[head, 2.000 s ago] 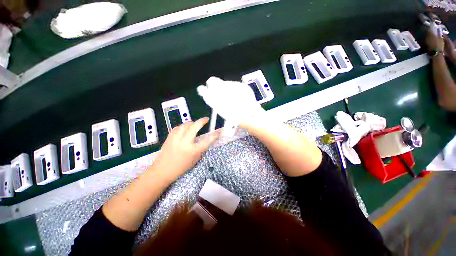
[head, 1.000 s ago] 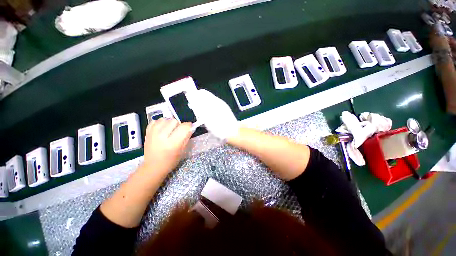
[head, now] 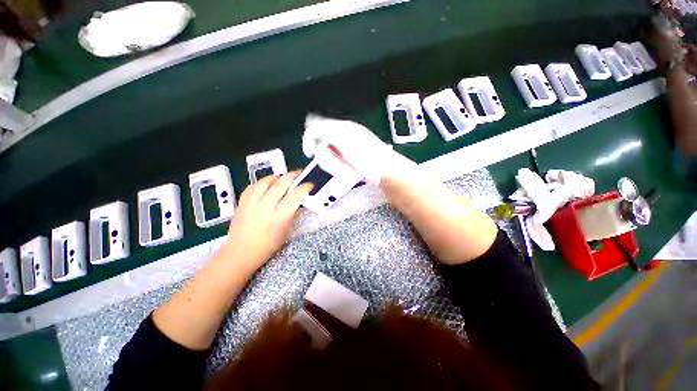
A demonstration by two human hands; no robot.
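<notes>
A white plastic housing [head: 330, 192] with a window and small dark dots is held between my hands, tilted, over the rail at the belt's near edge. My bare left hand [head: 265, 215] grips its left side with the fingers. My right hand [head: 345, 149], in a white glove, covers its upper right part. The gloved fingertips are slightly blurred, and I cannot tell whether they hold a cloth. Other white housings [head: 160, 214] lie in a row on the dark green conveyor belt [head: 229, 107], to both sides of my hands.
Bubble wrap [head: 367, 263] covers the bench, with a white card [head: 336, 299] on it. At right are a crumpled white heap [head: 544, 195], a yellow-green-ended tool [head: 504, 211] and a red box [head: 575, 243]. A pale side rail [head: 527, 131] borders the belt. Another person's arm [head: 682, 114] is at far right.
The housing held upright over the belt is now lower, tilted and nearer me. My gloved hand has moved slightly right. Housings right of my hands have shifted left.
</notes>
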